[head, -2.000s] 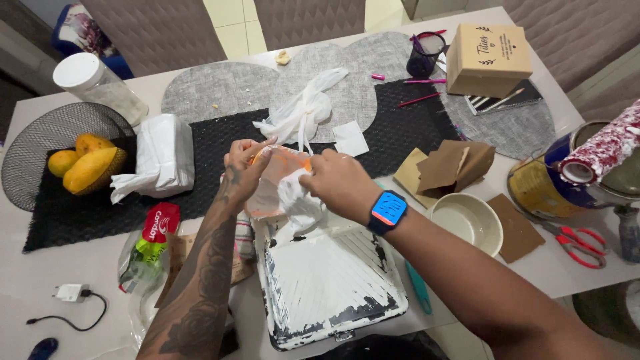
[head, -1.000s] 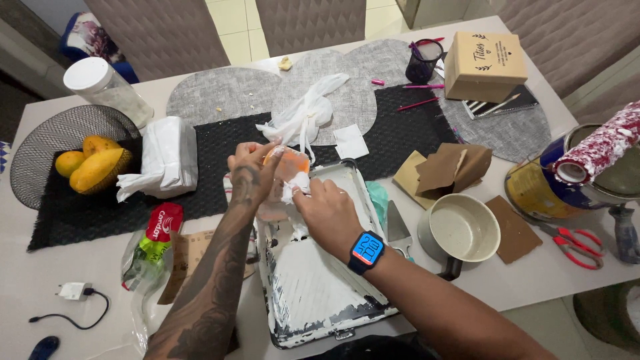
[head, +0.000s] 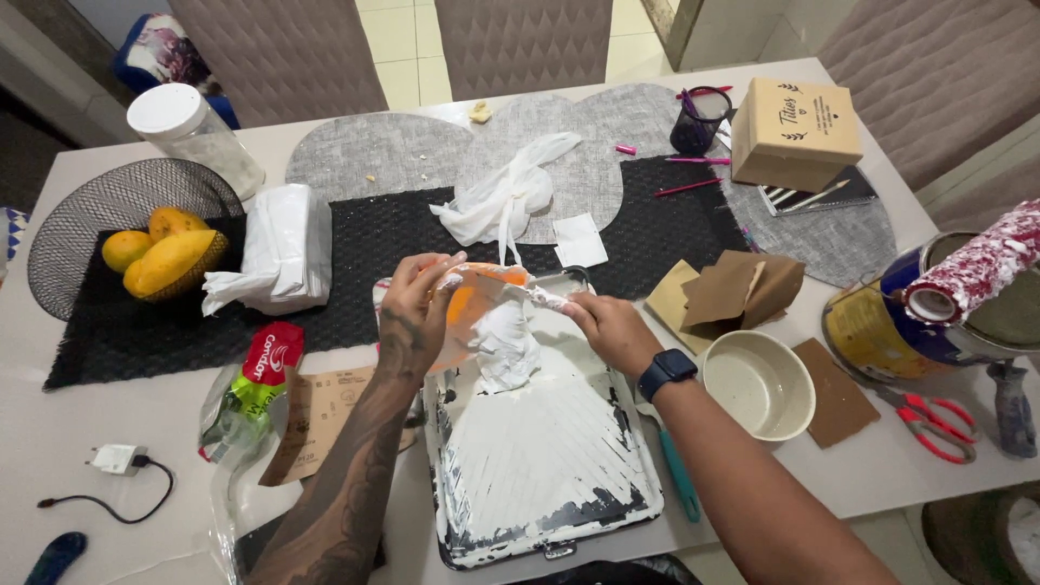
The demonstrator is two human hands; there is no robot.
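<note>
My left hand holds the rim of an orange plastic tub, tilted over the far end of a paint tray. At the tub's right edge my right hand grips a small tool coated in white; its kind cannot be told. A thick white paste hangs from the tub down onto the tray. The tray is black under smeared white paint, with streaks on its ribbed slope. The tub's inside is partly hidden by the paste and my fingers.
Right of the tray lie a teal-handled tool, a cream bowl, red-handled scissors and a paint can with a paint roller on top. Left are plastic packaging, napkins and mangoes. A white plastic bag lies beyond.
The tub, mostly hidden by my hands before, now shows its opening and a mass of white paste sliding to the tray. My right hand has moved to the right, away from my left hand.
</note>
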